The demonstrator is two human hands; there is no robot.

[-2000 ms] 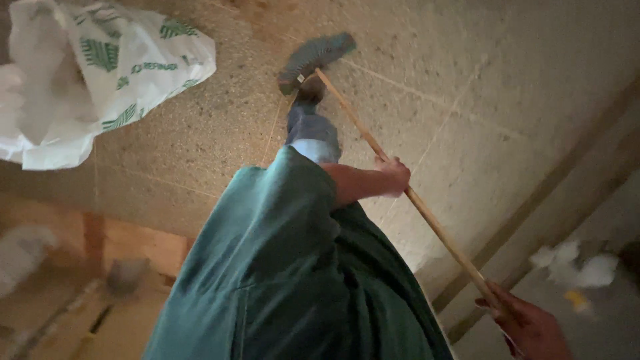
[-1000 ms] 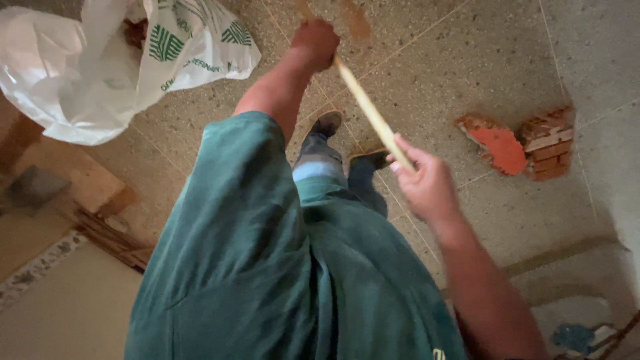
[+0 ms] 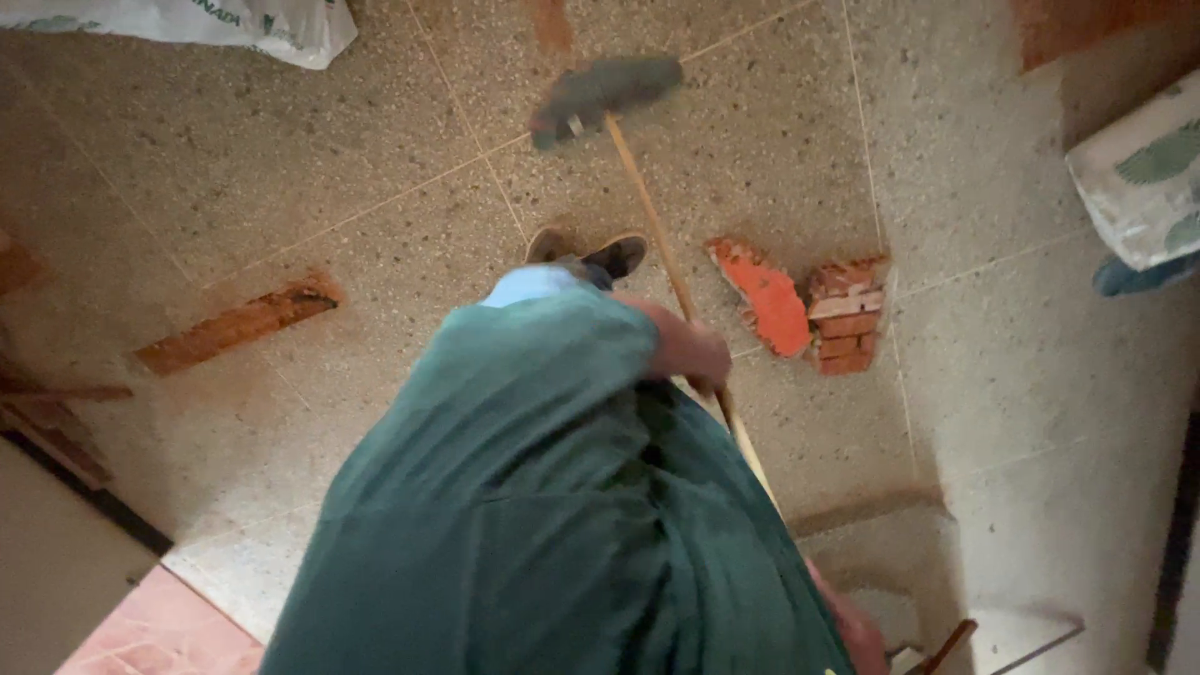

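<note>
My left hand (image 3: pixel 705 356) is closed around the wooden handle (image 3: pixel 647 197) of a broom, with the arm crossing my green shirt. Blurred by motion, the dark broom head (image 3: pixel 609 89) lies on the speckled floor beyond my shoes. The handle slants down to the right and passes out of sight behind the shirt. Low at the right, part of my right hand or wrist (image 3: pixel 848 609) shows beside the shirt; its fingers are hidden, so its hold cannot be seen.
Right of the handle are an orange-red broken piece (image 3: pixel 773 300) and a patch of bricks (image 3: pixel 847 319). A reddish strip (image 3: pixel 239 323) marks the floor at left. White printed sacks (image 3: pixel 281 28) stand at the upper left and right (image 3: pixel 1148 173). Wood pieces (image 3: pixel 61 422) lie at the left edge.
My left hand has come back from far out ahead to close beside my body. The broom head is in view again, and my right hand, plainly on the handle before, is mostly hidden. The view has shifted.
</note>
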